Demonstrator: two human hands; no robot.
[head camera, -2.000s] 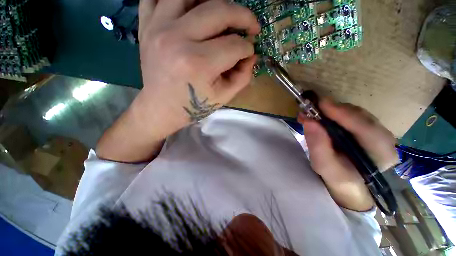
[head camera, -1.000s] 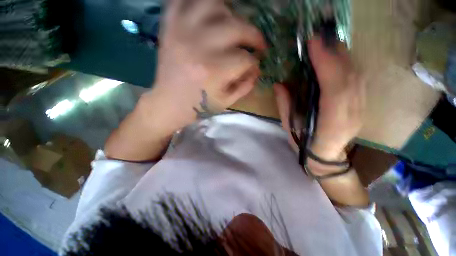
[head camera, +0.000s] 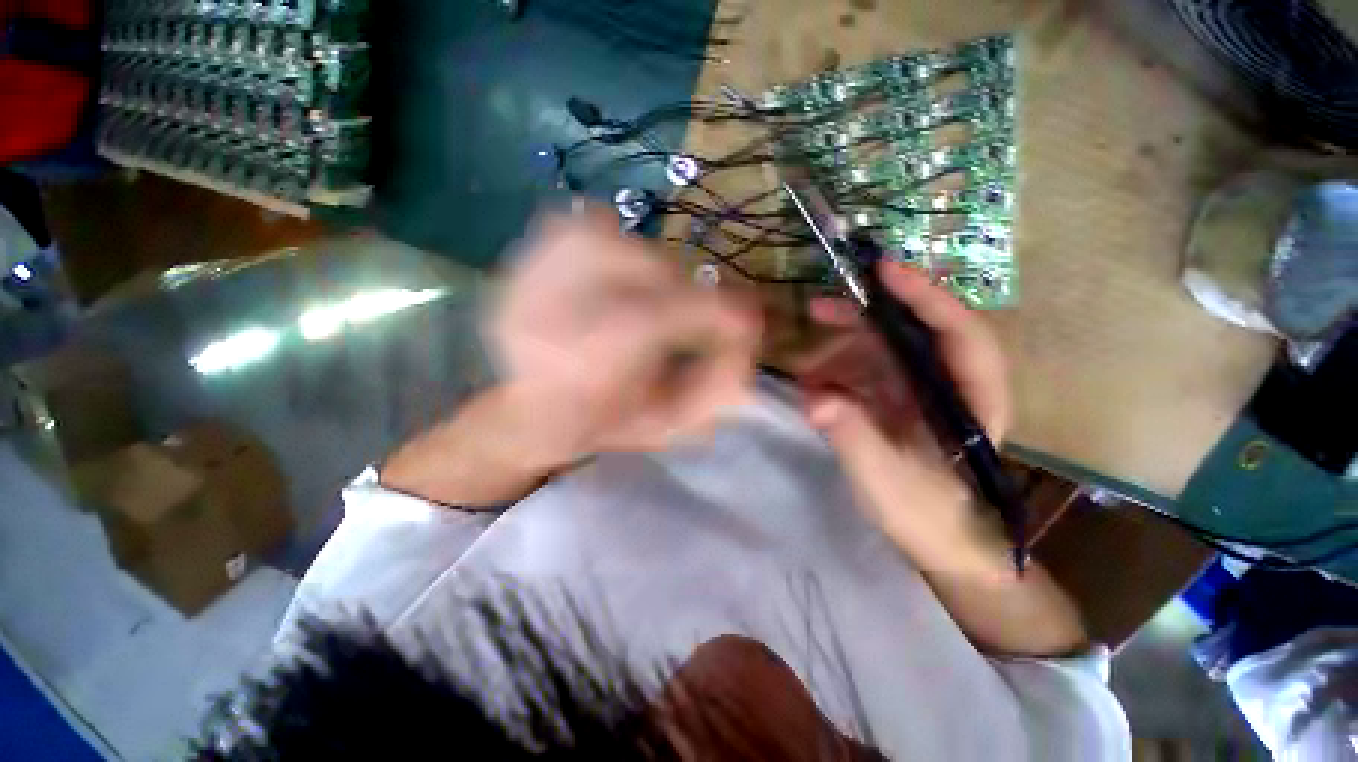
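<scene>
The green PCB panel lies on the tan work board. Dark lead wires run from its left edge to several small round discs with whitish rims. My right hand holds the soldering iron by its black handle, its metal tip pointing up-left over the wires at the panel's left side. My left hand is blurred, below the discs and off the panel; whether it holds anything cannot be told.
Stacked PCB panels stand at the upper left on the green mat. A round tin with silvery contents is at the right, below a black coil. Cardboard boxes stand on the floor. Another person's sleeve shows lower right.
My left hand has moved down off the panel, uncovering the wires and discs. My right hand has drawn down from the panel, the iron now tilted up-left. The view has shifted.
</scene>
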